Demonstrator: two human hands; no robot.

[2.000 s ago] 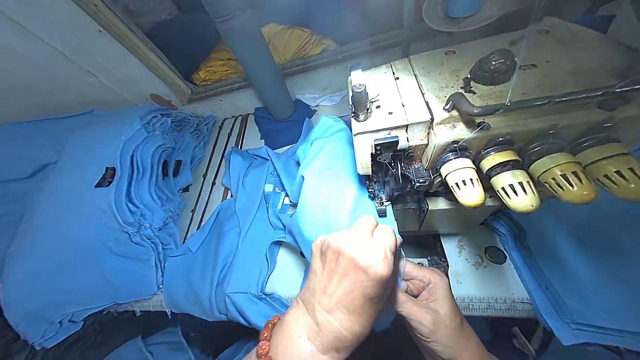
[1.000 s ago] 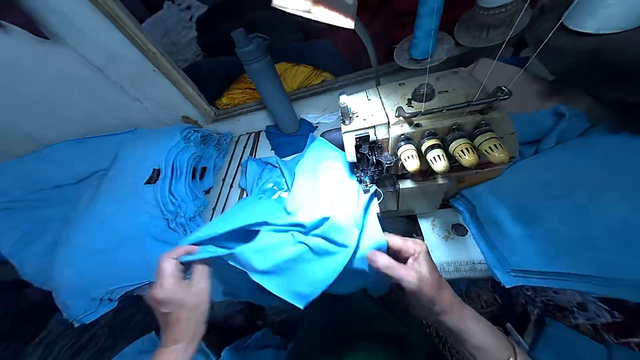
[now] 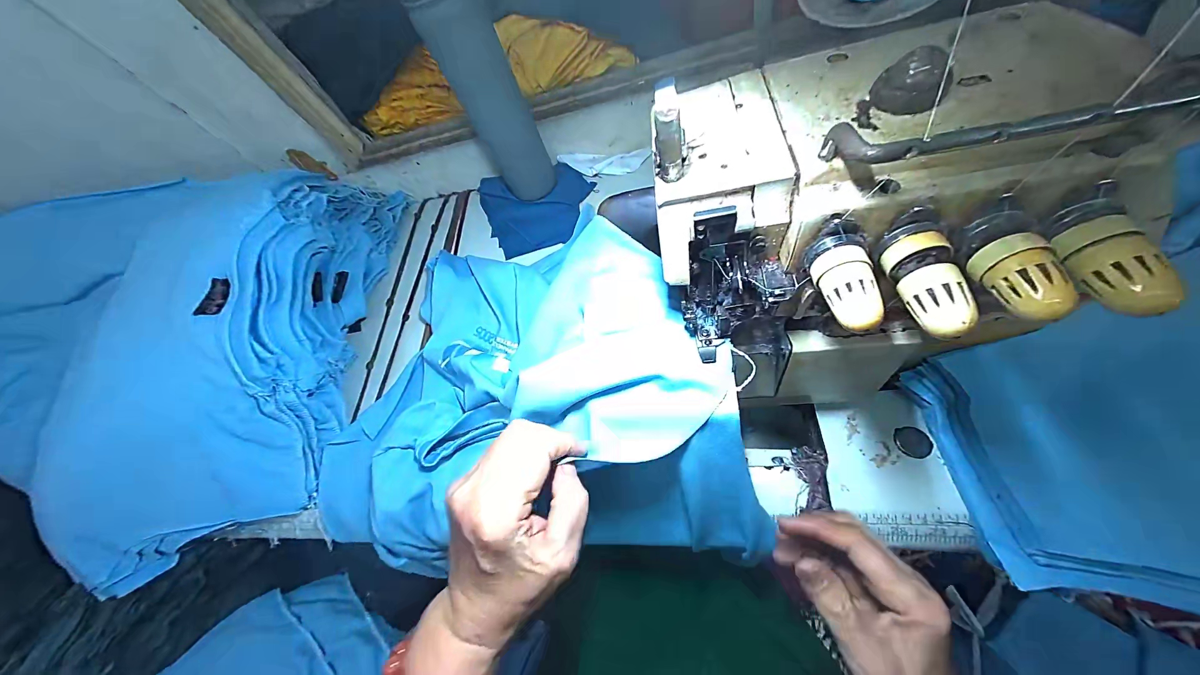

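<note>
A light blue garment (image 3: 609,356) with a small print lies bunched on the table, its right side under the needle area of an overlock sewing machine (image 3: 741,272). My left hand (image 3: 520,516) pinches the garment's near edge between thumb and fingers. To the right, my right hand (image 3: 867,591) is beside the garment's lower right corner, fingers apart, with nothing seen in it. A short white thread loops out by the presser foot. Several yellow-capped thread tension knobs (image 3: 847,286) line the machine's front.
Stacked blue fabric pieces (image 3: 141,375) with dark labels lie at left. More folded blue fabric (image 3: 1106,450) is at right. A grey pipe (image 3: 492,94) rises behind a navy cloth scrap (image 3: 534,216). Yellow cloth (image 3: 553,56) lies beyond the frame. Blue fabric (image 3: 291,628) also shows below the table.
Two seconds ago both hands were together at the cloth near the presser foot. One second ago they held it spread wide; now my left hand is nearer the middle and my right hand is off the cloth.
</note>
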